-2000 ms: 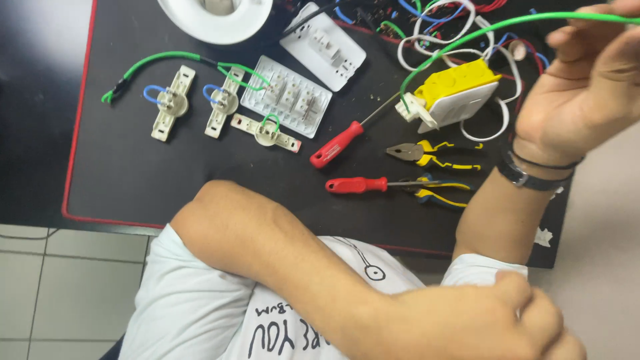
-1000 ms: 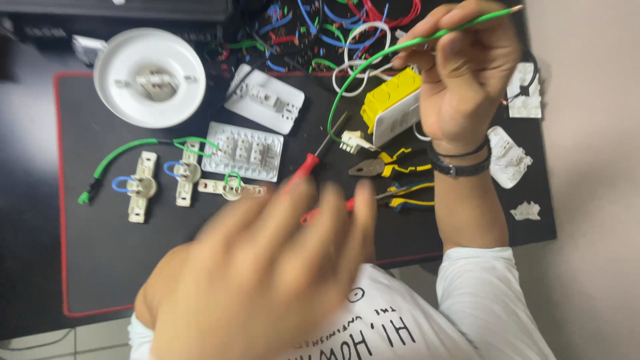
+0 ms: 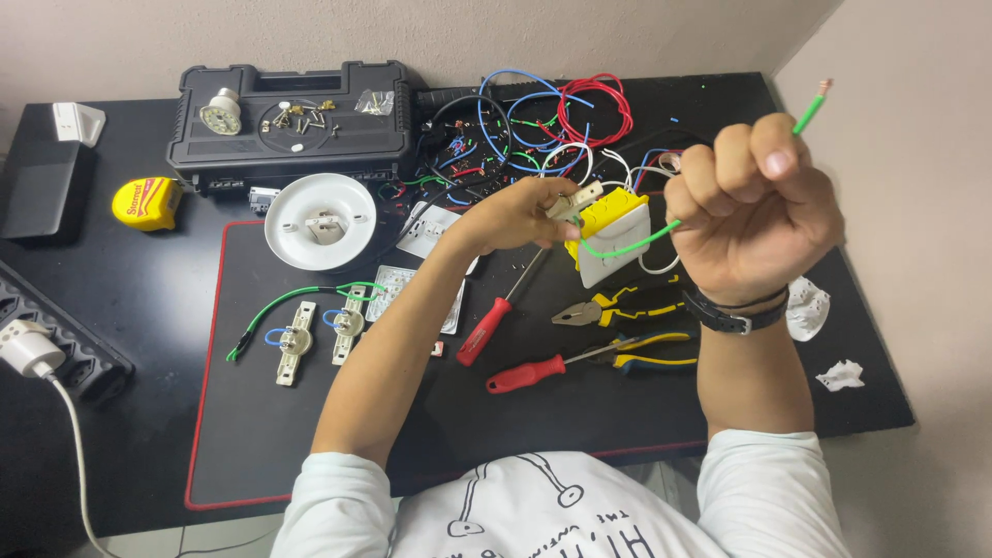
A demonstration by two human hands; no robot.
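Note:
My right hand (image 3: pixel 752 205) is raised at the right, its fingers closed around a green insulated wire (image 3: pixel 639 246) whose bare copper end points up. My left hand (image 3: pixel 527 213) grips a small cream-coloured terminal fitting (image 3: pixel 575 201), where the wire's other end meets it. Just behind and beside that hand is a yellow electrical box (image 3: pixel 601 215) with a white cover plate (image 3: pixel 616 244). Below lie two red-handled screwdrivers (image 3: pixel 484 332), combination pliers (image 3: pixel 589 312) and another yellow-and-blue-handled pair of pliers (image 3: pixel 655 360). My left forearm partly covers a white switch plate (image 3: pixel 391 291).
A black tool case (image 3: pixel 291 147) bearing a bulb and screws stands at the back, beside wire scraps and a red wire coil (image 3: pixel 593 112). A round white lamp base (image 3: pixel 320 221), lamp holders (image 3: pixel 294 343), a tape measure (image 3: pixel 147 204) and a power strip (image 3: pixel 89 364) are leftward.
My left hand has moved from low in the view up to the cream fitting and taken hold of it. My right hand still holds the green wire. The view has shifted and widened.

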